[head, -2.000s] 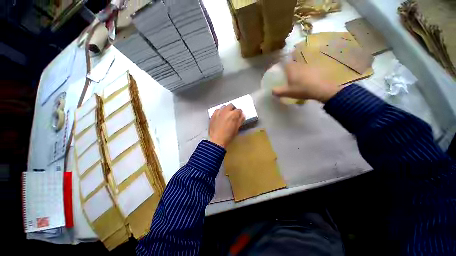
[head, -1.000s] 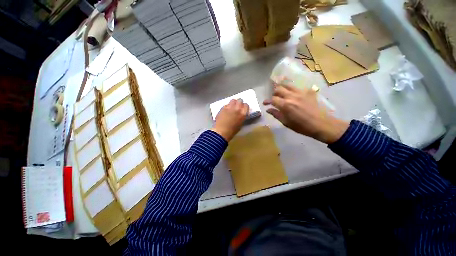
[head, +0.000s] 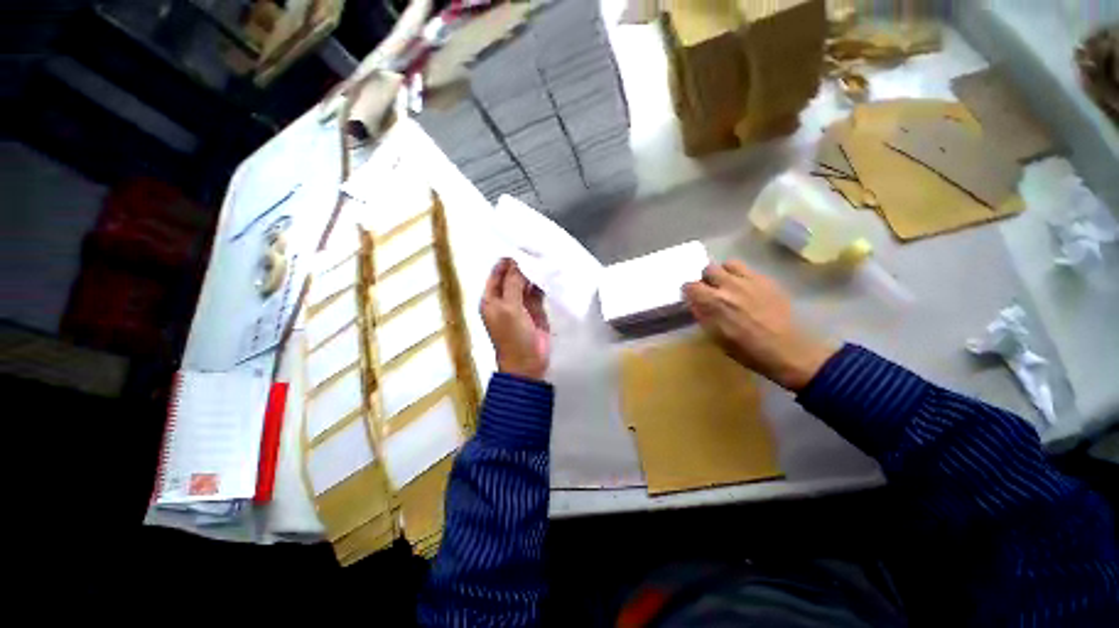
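Note:
My left hand [head: 518,321] holds a white card [head: 549,252], raised, tilted and blurred, left of the working card pile. The white card pile [head: 653,285] lies on the grey sheet. My right hand [head: 751,317] grips the pile's right end with its fingertips. A tan kraft piece [head: 699,420] lies flat just below the pile, near the table edge. The glue bottle [head: 812,228] lies on its side to the right, its yellowish nozzle towards the lower right.
Two rows of finished pieces [head: 409,307] lie at left, beyond them a spiral calendar [head: 211,437] and tape roll [head: 273,265]. The card stock stack [head: 550,111] and kraft stack [head: 745,76] stand behind. Loose kraft pieces [head: 914,184] and crumpled tissue [head: 1014,353] lie at right.
My left hand has left the pile and lifted a white card leftwards. My right hand has let go of the bottle and moved to the pile. The camera view has shifted left.

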